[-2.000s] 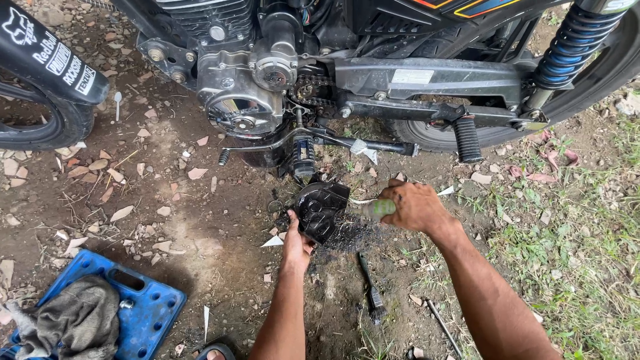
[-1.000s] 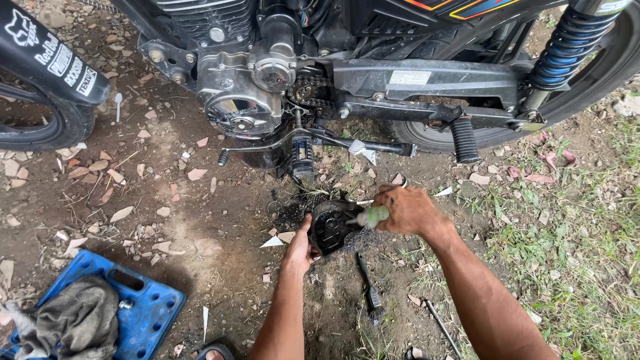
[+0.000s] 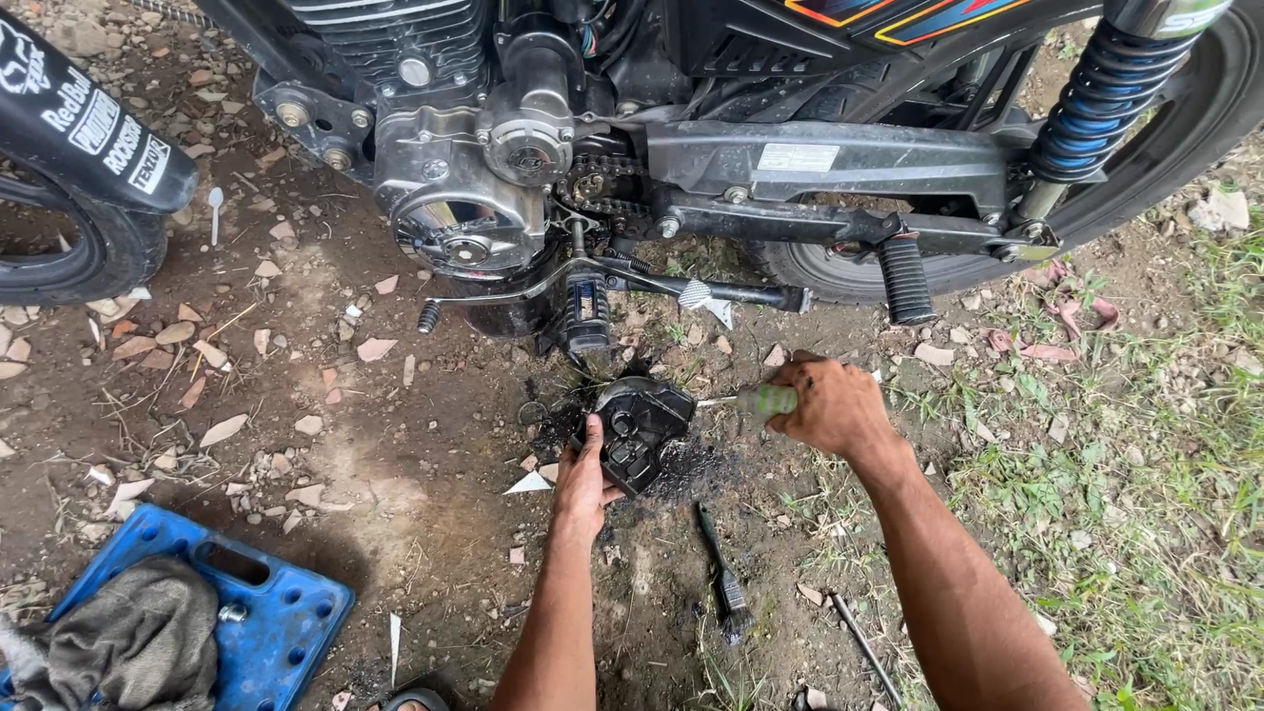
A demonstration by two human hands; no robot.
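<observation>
My left hand grips the left edge of a black, wet-looking engine cover, its ribbed hollow side facing up, just above dark wet soil. In my right hand is a small greenish clear bottle, tipped on its side, with a pale streak between its mouth and the cover's right edge. Below the cover, a black-handled brush lies on the ground with dark bristles. Above stands a motorcycle, its sprocket and chain exposed beside the engine case.
A blue plastic stool at lower left bears a grey rag and a metal bolt. A metal rod lies at lower right. The gear lever and footpeg jut out above my hands. Broken tile pieces litter the soil.
The engine cover has turned and shifted in my left hand. My right hand with the bottle has moved off to the right of the cover since one second ago.
</observation>
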